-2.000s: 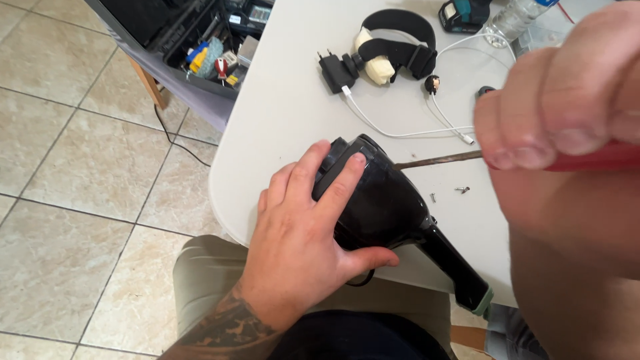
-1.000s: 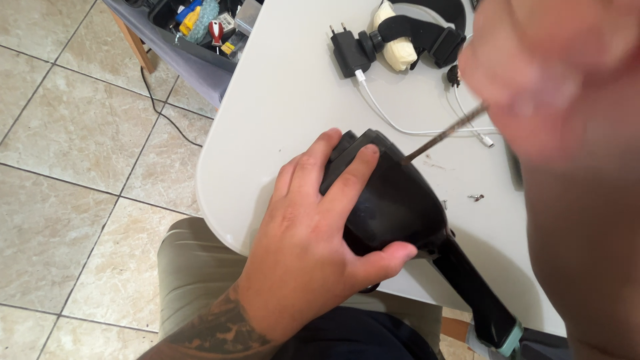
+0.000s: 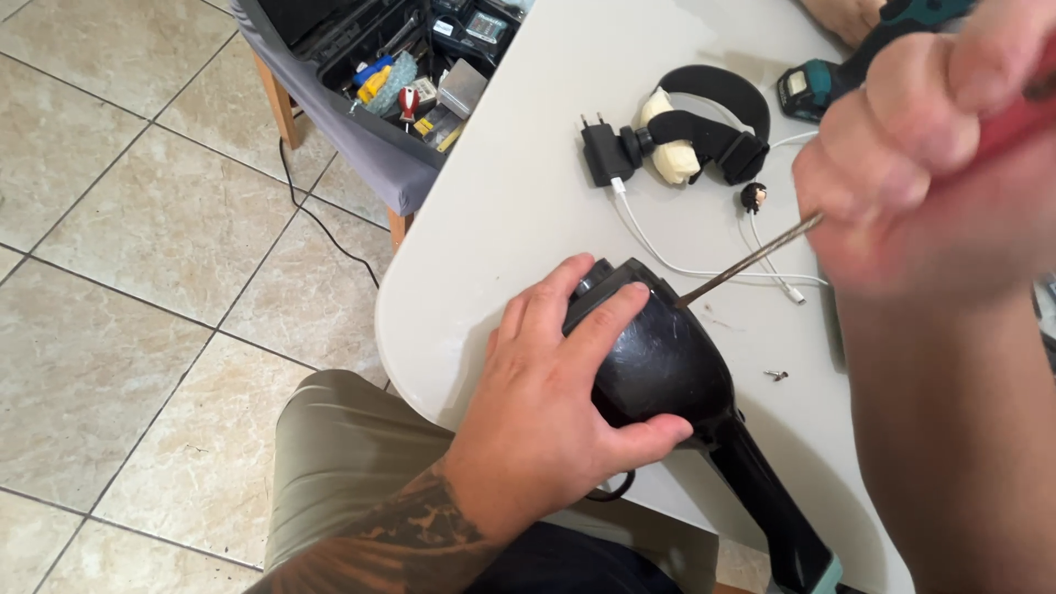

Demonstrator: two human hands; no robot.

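A black plastic appliance with a long handle (image 3: 660, 355) lies on the pale table near its rounded corner. My left hand (image 3: 561, 371) grips its wide body, fingers spread over the housing and thumb near the handle. Blurred and close to the camera, my right hand (image 3: 916, 157) is closed around the red handle of a screwdriver (image 3: 751, 260). The screwdriver's thin metal shaft slants down to the upper right edge of the housing, where its tip meets the seam. Small screws (image 3: 776, 375) lie on the table right of the body.
Beyond the appliance are a black head strap (image 3: 714, 91), a black charger plug (image 3: 606, 153) with a white cable (image 3: 652, 247), and a teal cordless power tool (image 3: 813, 87). Another person's hand (image 3: 850, 16) shows at the top. An open toolbox (image 3: 330, 62) rests on a covered chair at upper left.
The screwdriver, in my right hand throughout, now slants more steeply to the housing than two seconds ago. My left hand keeps its hold on the appliance. Another person's hand has come into view.
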